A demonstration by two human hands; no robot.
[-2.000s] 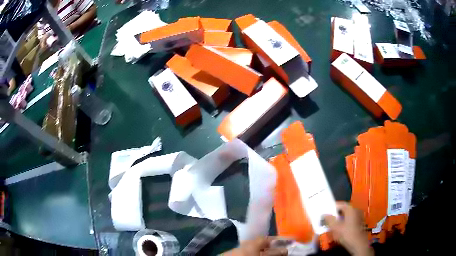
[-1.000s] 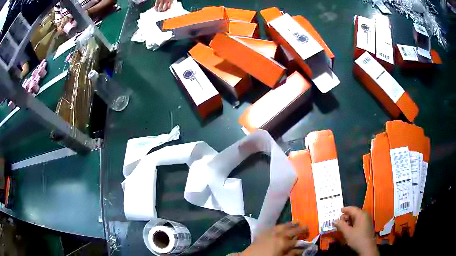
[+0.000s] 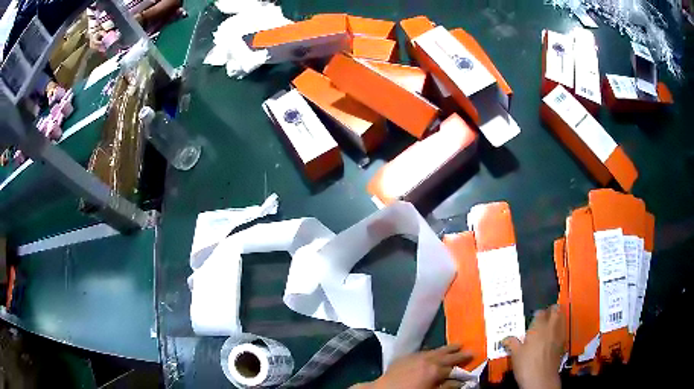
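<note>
An orange flat carton with a white printed panel [image 3: 500, 292] lies on the unlabelled stack of flat cartons [image 3: 462, 296] at the lower right of centre. A barcode shows at the panel's lower end. My right hand [image 3: 539, 351] lies on the lower right edge of this carton, thumb near the barcode, fingers spread. My left hand [image 3: 426, 368] is at the bottom edge beside the stack's lower left, partly cut off; whether it holds the backing strip is unclear. The white backing strip [image 3: 215, 292] loops left of the stack. The label roll [image 3: 256, 363] stands at the bottom left.
A second stack of flat cartons with barcode labels [image 3: 582, 281] lies at right. Erected orange and white boxes [image 3: 384, 95] are piled beyond, more [image 3: 584, 129] at upper right. White crumpled paper [image 3: 242, 38], a clear bottle [image 3: 173, 140] and a grey frame [image 3: 76, 178] are at left.
My right hand has moved right and flattened, fingers now spread by the carton's edge. The carton, tilted in the oldest frame, now lies straight on the stack. Another person's hand has left the white paper.
</note>
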